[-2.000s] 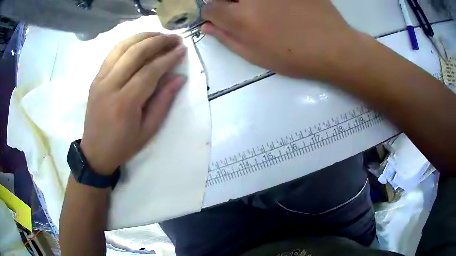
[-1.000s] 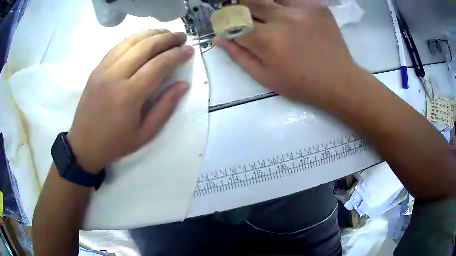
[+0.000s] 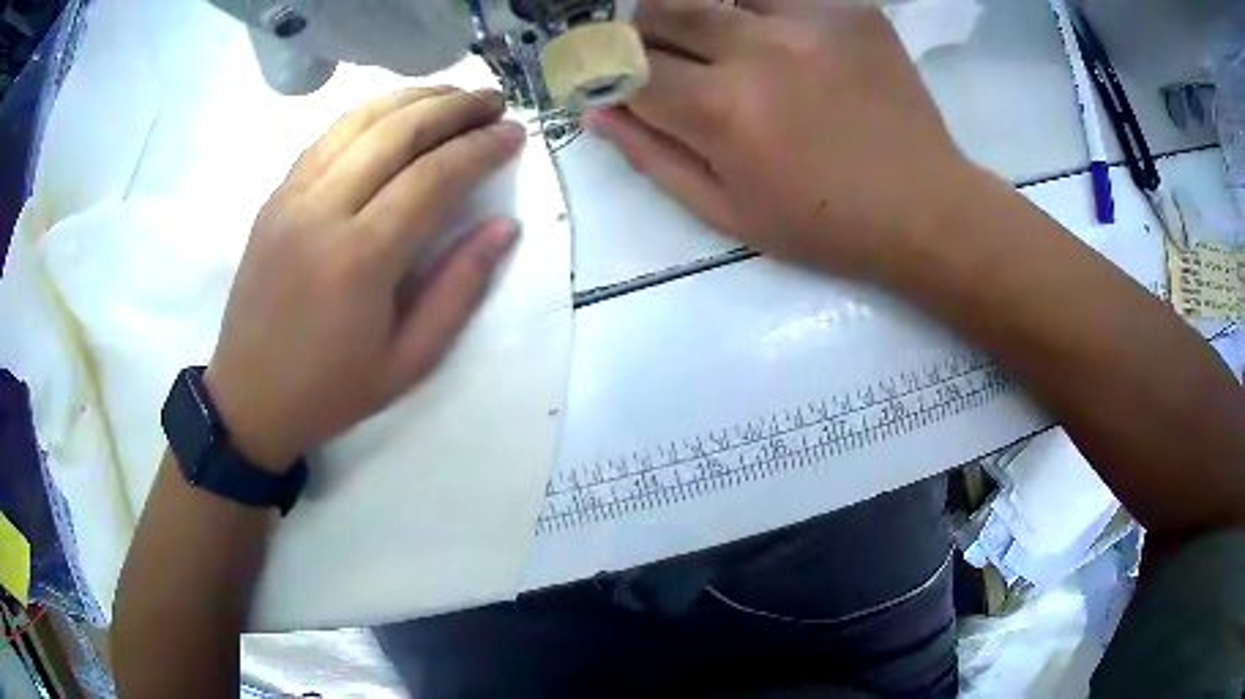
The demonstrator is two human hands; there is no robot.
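Observation:
A cream fabric panel [image 3: 423, 505] lies on the white table, its right edge running up to the presser foot and needle area [image 3: 526, 89]. My left hand [image 3: 369, 260] rests flat on the panel, fingertips beside the presser foot, thumb apart; it grips nothing that I can see. My right hand [image 3: 792, 123] is right of the needle, behind a beige round knob or spool [image 3: 595, 66]. Its thumb tip is by the metal parts right of the foot. Its other fingertips are hidden, so I cannot tell if it holds anything.
The sewing machine head [image 3: 369, 34] is at the top. A printed ruler [image 3: 765, 451] runs along the table's front edge. At right lie a pen with a blue-purple cap [image 3: 1100, 191], dark tweezers or snips [image 3: 1122, 116] and a beige marked card [image 3: 1207, 280].
Compared with two seconds ago, the view has shifted and the knob and machine head appear further into the picture. The left hand keeps its place on the panel; the right hand stays by the needle.

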